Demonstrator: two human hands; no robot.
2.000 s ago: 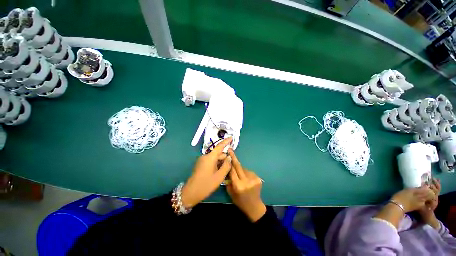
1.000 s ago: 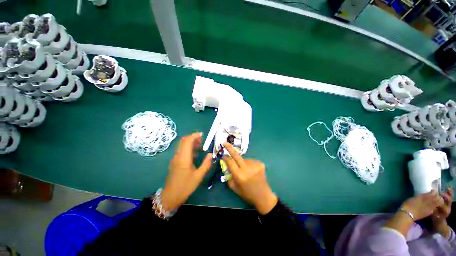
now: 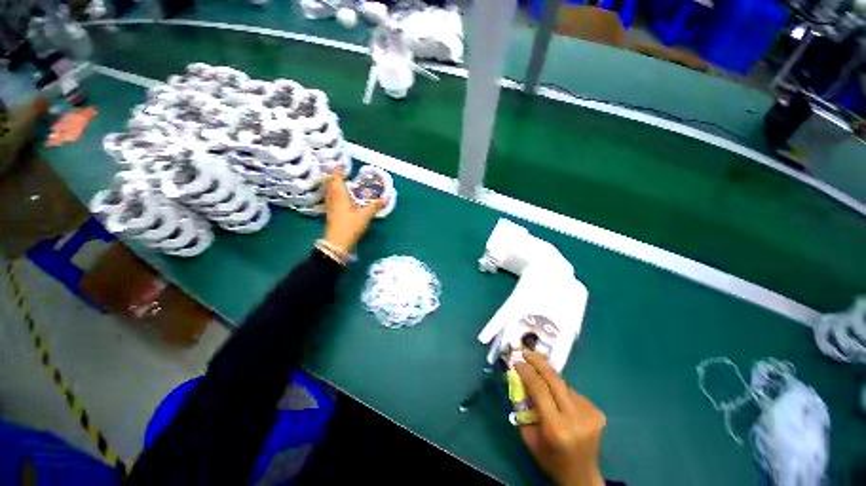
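Observation:
The white camera body (image 3: 555, 285) lies on the green bench, its bent arm towards the back. Its round open end with a dark centre faces up. My right hand (image 3: 560, 418) is at this end, with a yellow-handled hand tool (image 3: 518, 394) held under the fingers. A dark wire lead (image 3: 475, 389) lies beside the body's open end. My left hand (image 3: 348, 214) is stretched out to the left, its thumb and fingers around a camera head shell (image 3: 372, 186) near the stacks. The shell has dark electronics inside; how firmly it is held is blurred.
Stacked head shells (image 3: 228, 133) stand at the left. A pile of white sealing rings (image 3: 402, 291) lies between my hands, another (image 3: 790, 427) at the right. A grey post (image 3: 481, 104) and pale rail (image 3: 608, 242) edge the conveyor belt. A white unit (image 3: 391, 66) is on the belt.
The view has turned left. My left hand has moved from beside the body to the head shell at the left. My right hand stays at the body's open end with the yellow tool.

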